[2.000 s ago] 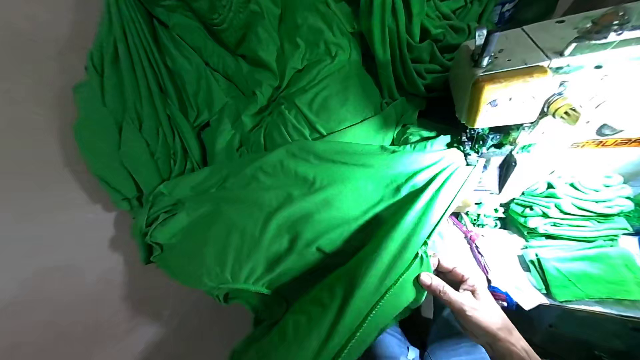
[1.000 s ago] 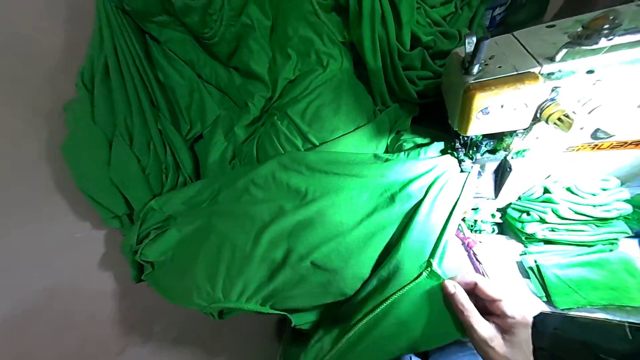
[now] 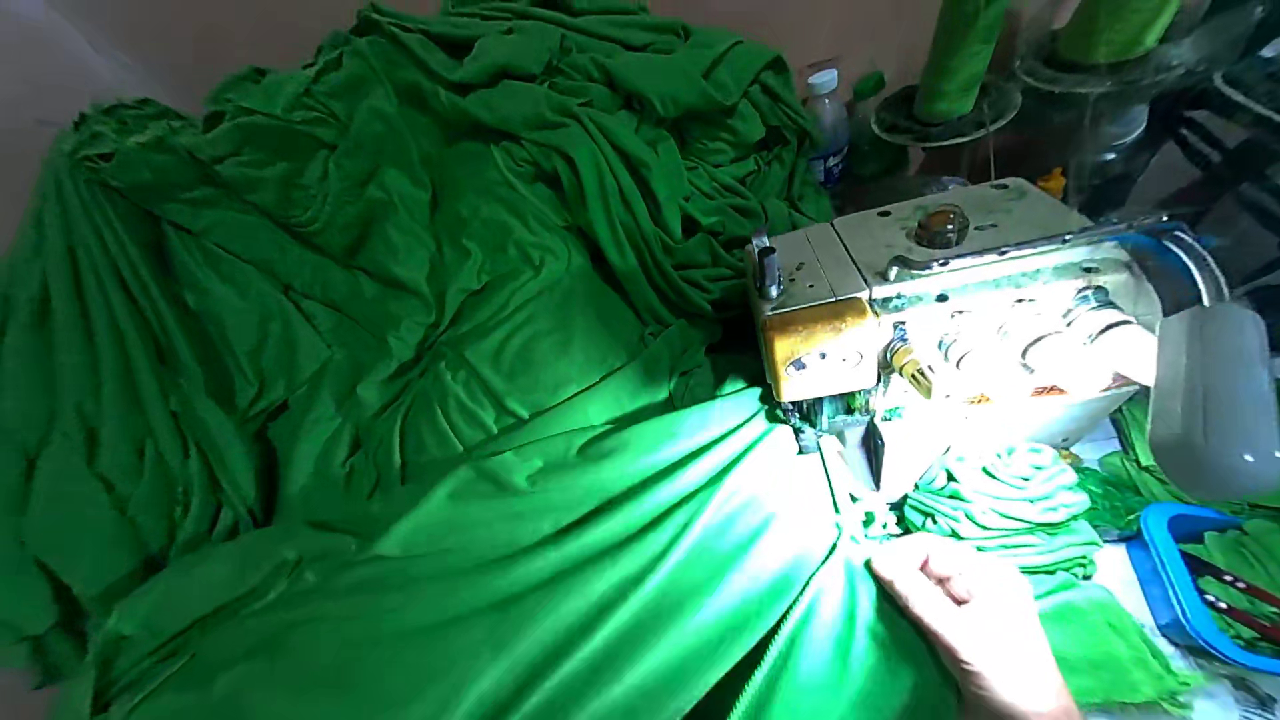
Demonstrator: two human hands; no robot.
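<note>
Green knit fabric (image 3: 560, 560) lies spread under the needle area of a white industrial sewing machine (image 3: 960, 300) with a yellow guard. A stitched seam runs down it from near the presser foot. My right hand (image 3: 965, 610) pinches the fabric edge just below the machine's needle area, beside the seam, under the bright light. The fingertips are partly washed out by glare. My left hand does not show. A larger heap of the same green fabric (image 3: 480, 230) lies behind and to the left.
Folded green pieces (image 3: 1010, 500) are stacked right of the needle area. A blue plastic basket (image 3: 1150, 590) at the lower right holds green scraps and a dark-handled tool. Green thread cones (image 3: 960, 70), a plastic bottle (image 3: 827, 125) and a lamp head (image 3: 1212, 400) stand around the machine.
My right hand has moved up along the fabric edge, closer to the needle area, and the fabric in front has shifted with it. The view has tilted upward, showing more behind the machine.
</note>
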